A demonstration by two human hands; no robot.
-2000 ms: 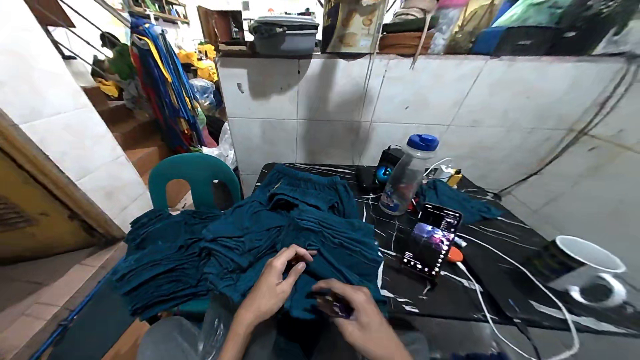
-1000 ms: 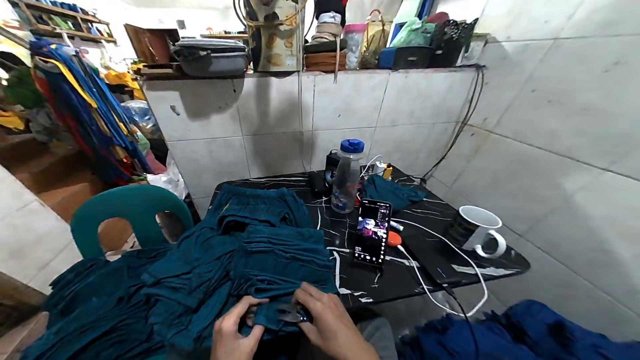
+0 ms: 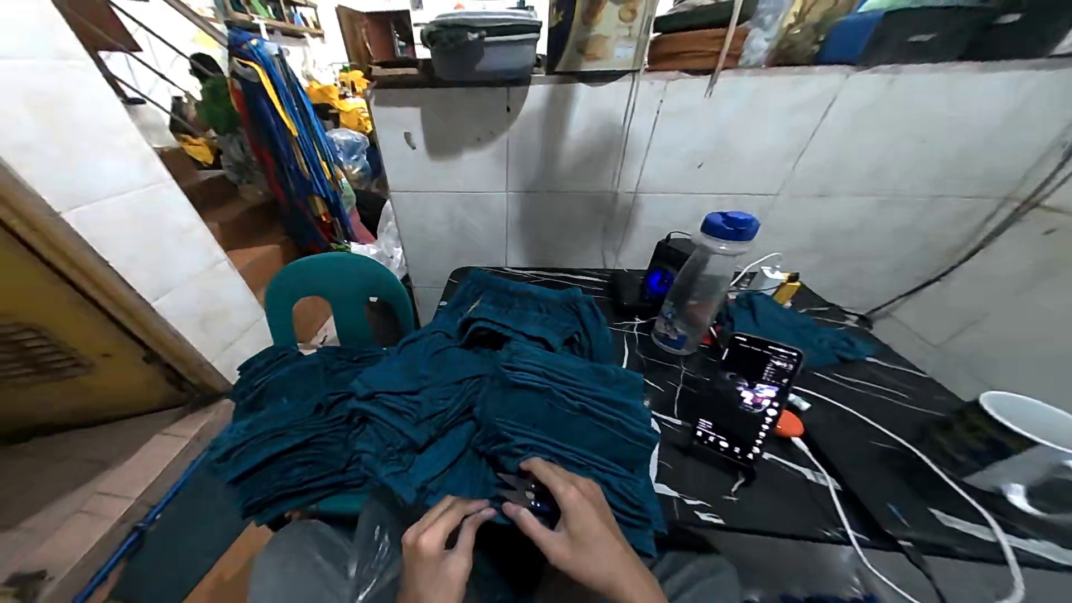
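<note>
Teal cloth garments [image 3: 561,402] lie heaped and layered on the black marbled table and spill left over a green plastic chair [image 3: 335,280]. At the heap's near edge, my left hand [image 3: 444,536] pinches a bit of the teal cloth between thumb and fingers. Just right of it, my right hand [image 3: 578,523] holds a small dark cutting tool, apparently thread snips [image 3: 526,496], with its blades pointing left toward the cloth. The fingers hide part of the tool's body.
On the table [image 3: 670,444] stand a lit smartphone [image 3: 748,398], a clear bottle with blue lid [image 3: 703,285], a mug [image 3: 1005,444] and a small black device with blue light [image 3: 662,280]. A white cable [image 3: 904,435] loops at right. A tiled wall rises behind.
The view has swung right and back left. My left hand has moved a little apart from the right, and the snips' blades now show more plainly than one second ago.
</note>
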